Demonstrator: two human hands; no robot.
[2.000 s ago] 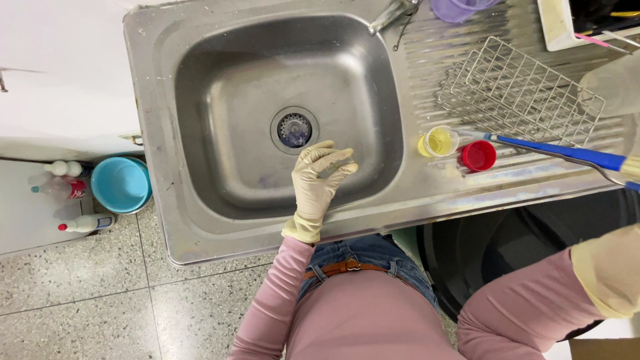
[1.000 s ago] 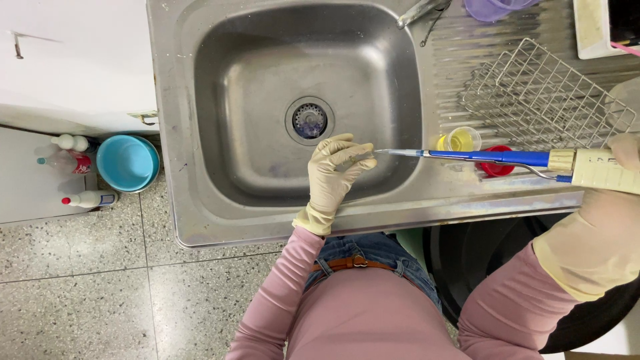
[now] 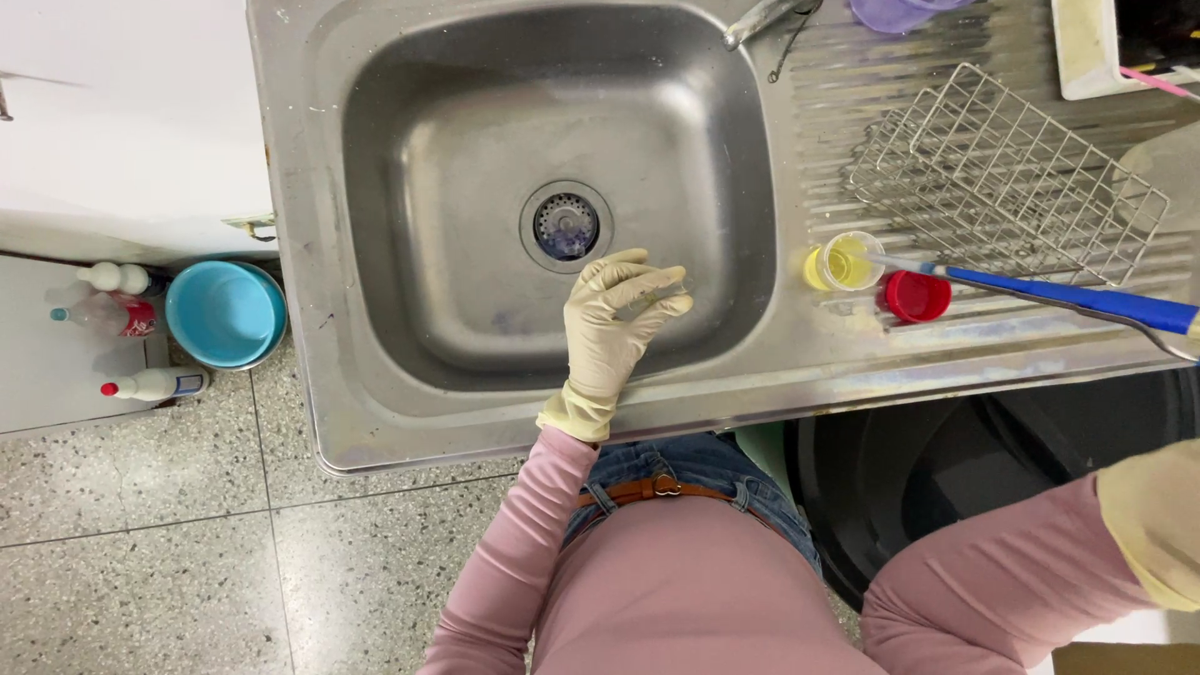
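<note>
My left hand [image 3: 626, 314], in a cream latex glove, is over the sink [image 3: 469, 234], pinching a small clear piece [image 3: 647, 298], likely a glass slide, between thumb and fingers. At the right edge, my right hand [image 3: 1158, 520] shows only its gloved wrist and lower part; its fingers are out of view. A blue-shafted micropipette [image 3: 1078, 295] runs in from that edge, its clear tip at the mouth of a small cup of yellow liquid [image 3: 844, 262]. Beside that cup stands a red cup or cap [image 3: 917, 296]. Purple residue lies in the drain [image 3: 566, 225].
A wire rack [image 3: 1012, 178] lies on the ribbed drainboard, near a white tray [image 3: 1083, 47] and a purple container [image 3: 895, 11]. The faucet [image 3: 764, 21] overhangs the sink's top right. A black tub [image 3: 984, 459] stands below; a blue basin [image 3: 225, 314] and bottles are at left.
The micropipette's tip was at my left hand one second ago and is now at the yellow cup, my right hand having drawn back to the right. My left hand stays over the sink.
</note>
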